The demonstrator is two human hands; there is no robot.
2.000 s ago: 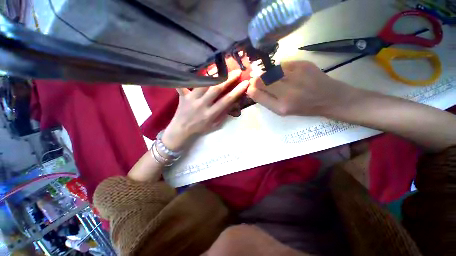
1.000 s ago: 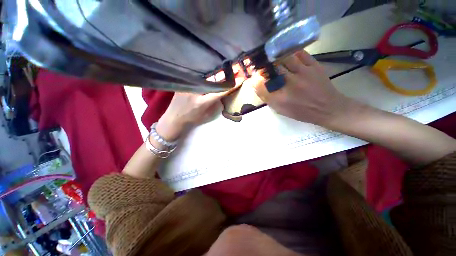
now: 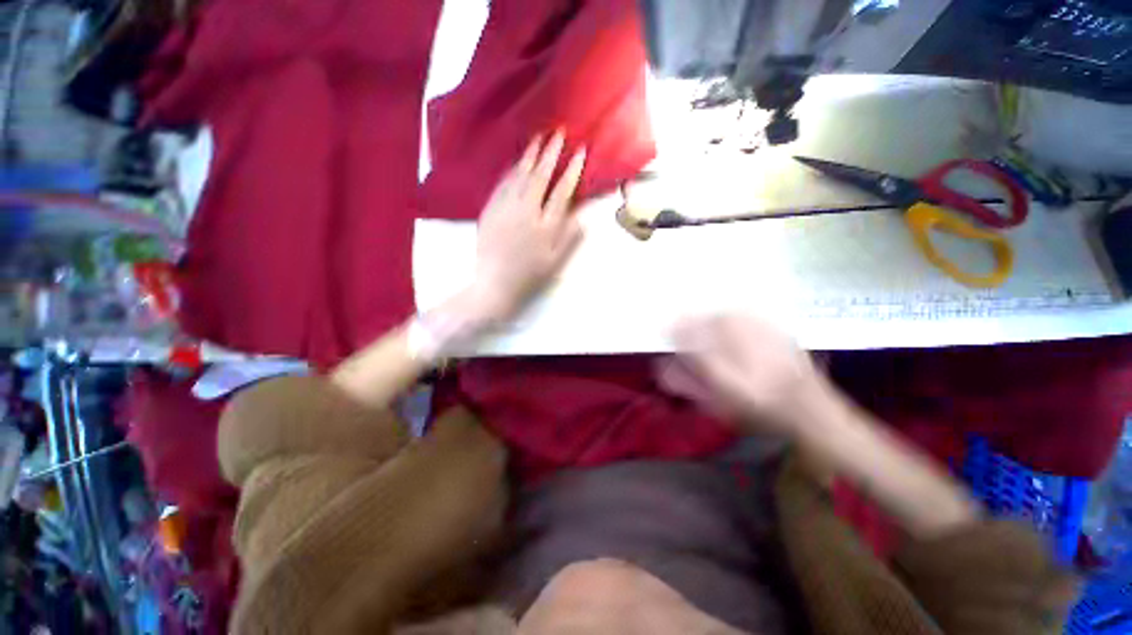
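A dark red garment panel [image 3: 546, 99] lies on the pale table [image 3: 559, 316], left of the sewing machine head [image 3: 732, 50]. My left hand [image 3: 528, 236] lies with fingers apart on the panel's lower edge. My right hand [image 3: 745, 366] is blurred, over the table's front edge beside dark red cloth [image 3: 596, 403] on my lap; whether it holds cloth cannot be told. The presser foot area [image 3: 745, 118] is brightly lit, with no hand at it.
Shears [image 3: 906, 192] with red and yellow handles lie right of the machine. More red cloth [image 3: 298, 186] spreads at the left. A blue plastic basket [image 3: 1024, 490] is at the lower right. A cluttered rack [image 3: 75, 422] stands at the left.
The view has shifted, showing more of the machine's right side. Both hands have left the needle area: my left onto the red panel, my right back to the table's front edge.
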